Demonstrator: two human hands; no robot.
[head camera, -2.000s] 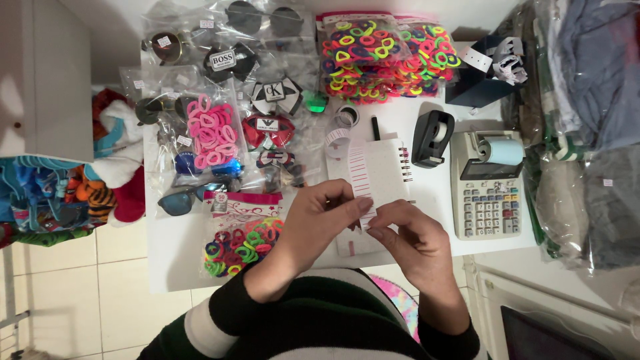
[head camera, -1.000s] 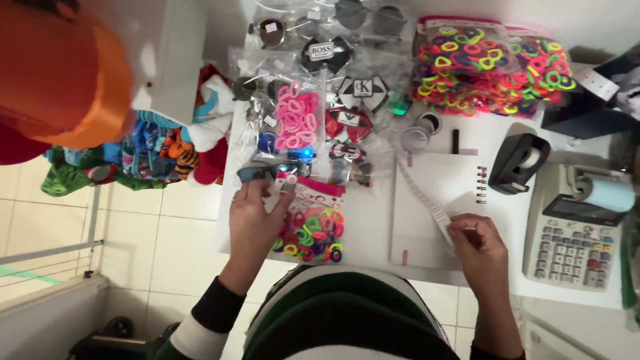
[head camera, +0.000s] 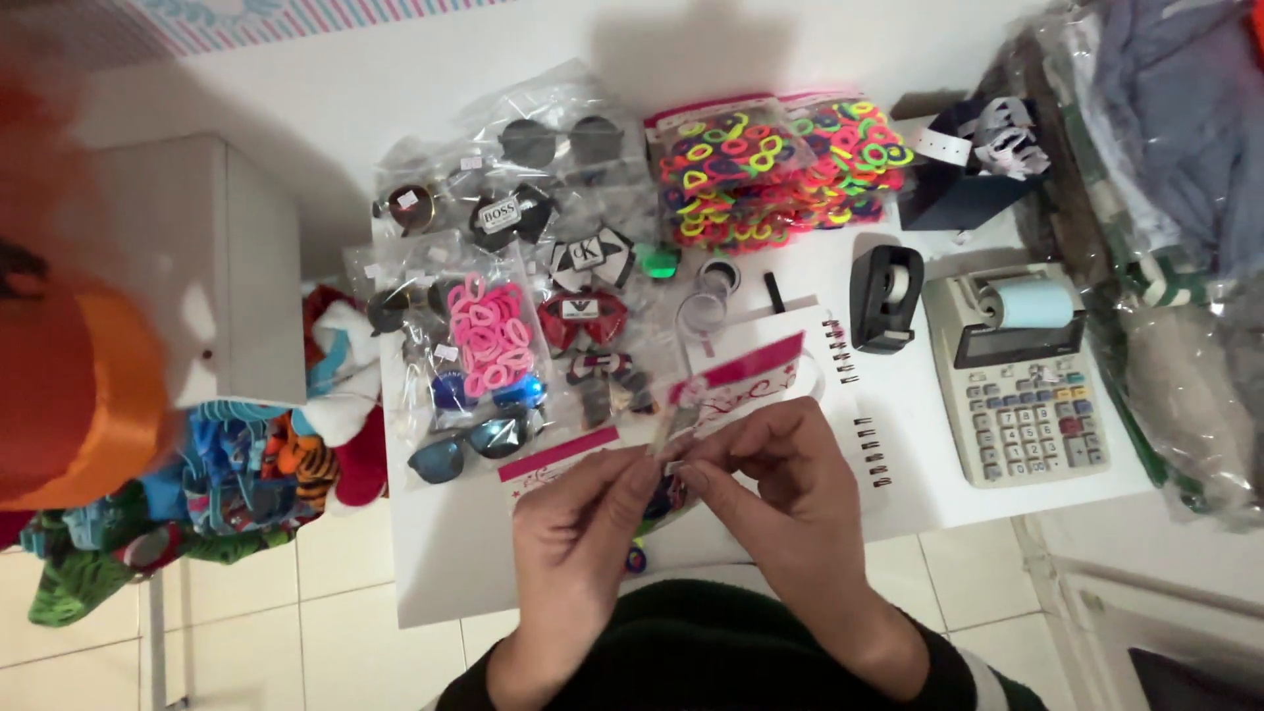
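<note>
My left hand (head camera: 588, 528) pinches the clear plastic bag of coloured hair ties (head camera: 746, 380), whose printed pink header tilts up to the right. Close beside it, the fingertips of my right hand (head camera: 790, 494) hold a small white sticker (head camera: 674, 468) against the bag. Part of the bag is hidden behind my fingers. Another pink header (head camera: 558, 456) lies to the left, behind my left hand. Beyond my hands are a spiral notebook (head camera: 790, 331) and a roll of labels (head camera: 703, 312), partly covered by the raised bag.
Bagged sunglasses (head camera: 563, 143) and pink hair ties (head camera: 491, 336) cover the table's left side. Bags of coloured hair ties (head camera: 780, 168) lie at the back. On the right are a tape dispenser (head camera: 886, 296), a printing calculator (head camera: 1022, 395) and bagged clothes (head camera: 1165, 247). A cabinet (head camera: 197, 267) stands left.
My left hand has lifted a bag of coloured hair ties from the table. My right hand has moved from the label strip over the notebook to the bag, beside my left hand.
</note>
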